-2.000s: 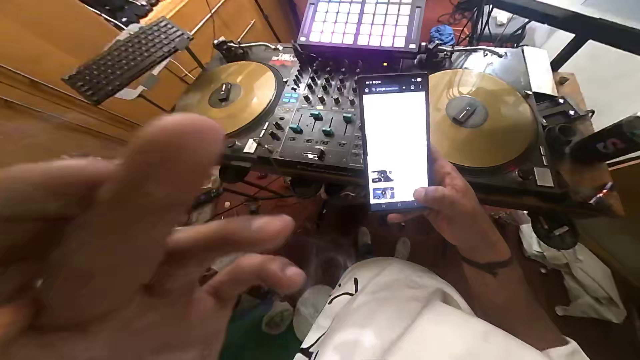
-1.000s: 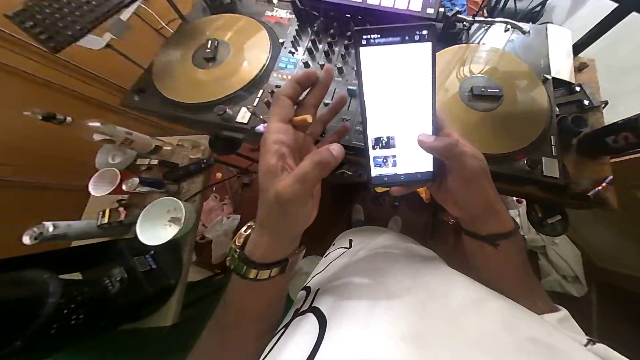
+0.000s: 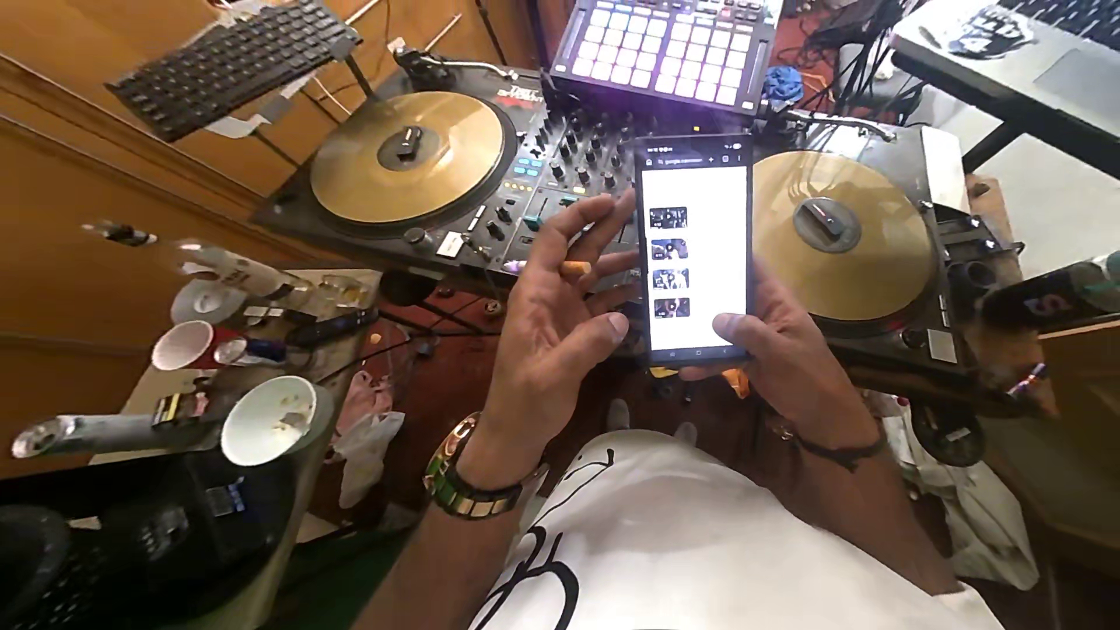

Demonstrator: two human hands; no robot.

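My right hand (image 3: 774, 350) grips a dark smartphone (image 3: 698, 328) upright, its thumb on the lower right of the lit screen. Several small picture thumbnails run down the screen's left side. Just left of the phone is my left hand (image 3: 556, 350), palm turned up, with a cigarette (image 3: 573, 268) with an orange filter between its fingers. Its fingertips come close to the phone's left edge; whether they touch it I cannot tell. Behind the phone lies a DJ mixer (image 3: 547, 188), partly hidden, between a left turntable (image 3: 411, 157) and a right turntable (image 3: 840, 236), both with gold-coloured records.
A lit pad controller (image 3: 661, 52) stands behind the mixer. A keyboard (image 3: 232, 66) is raised at upper left, and part of a laptop (image 3: 1050, 70) shows at upper right. The side table at left holds a white cup (image 3: 269, 420), a red cup (image 3: 185, 346) and bottles (image 3: 236, 271).
My left hand, large and near the camera two seconds ago, is now beside the phone. More thumbnails show on the phone's screen than before.
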